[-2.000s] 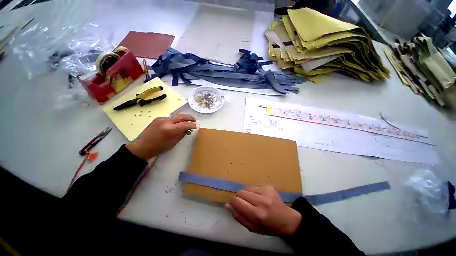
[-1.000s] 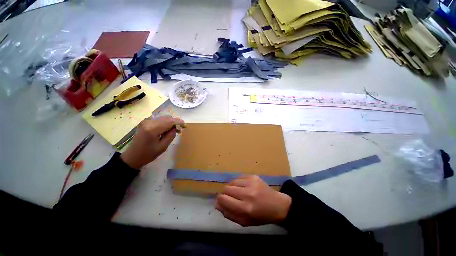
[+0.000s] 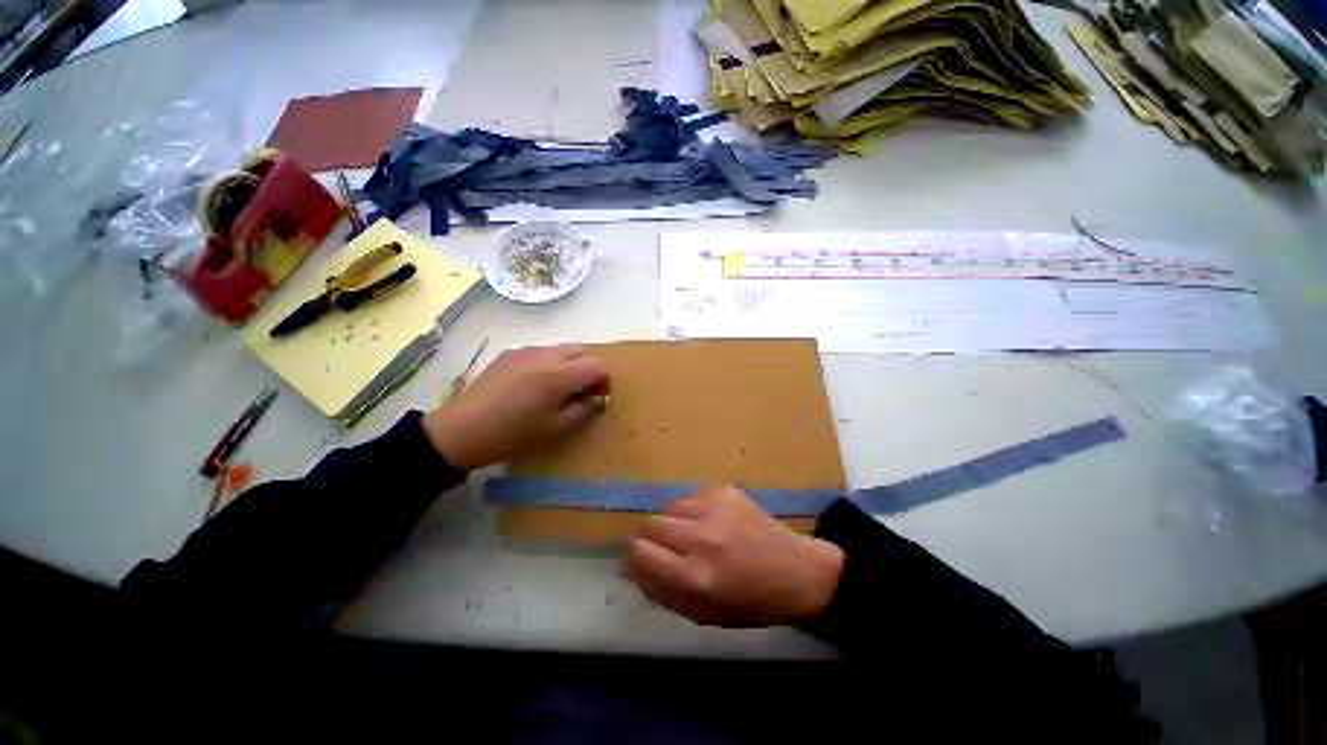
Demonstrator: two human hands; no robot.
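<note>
A blue-grey fabric strip (image 3: 990, 460) lies across the lower part of a tan cardboard work board (image 3: 728, 400) and runs past both its sides. My left hand (image 3: 521, 408) is over the board's upper left part, thumb and fingertips pinched on a tiny pale or metallic fitting (image 3: 600, 399). My right hand (image 3: 735, 559) rests at the board's lower edge on the strip, fingers curled; whether they grip something is hidden.
A small white dish (image 3: 539, 262) of tiny pieces is behind the board. Pliers (image 3: 345, 291) lie on a yellow pad (image 3: 313, 364), near a red tape dispenser (image 3: 262, 233). Dark snips (image 3: 237, 432) lie far left. Cut strips (image 3: 582, 172) and a paper template (image 3: 931, 313) are behind.
My left hand has moved right, from the board's upper left corner to over the board. My right hand stays at the strip. The camera view has shifted.
</note>
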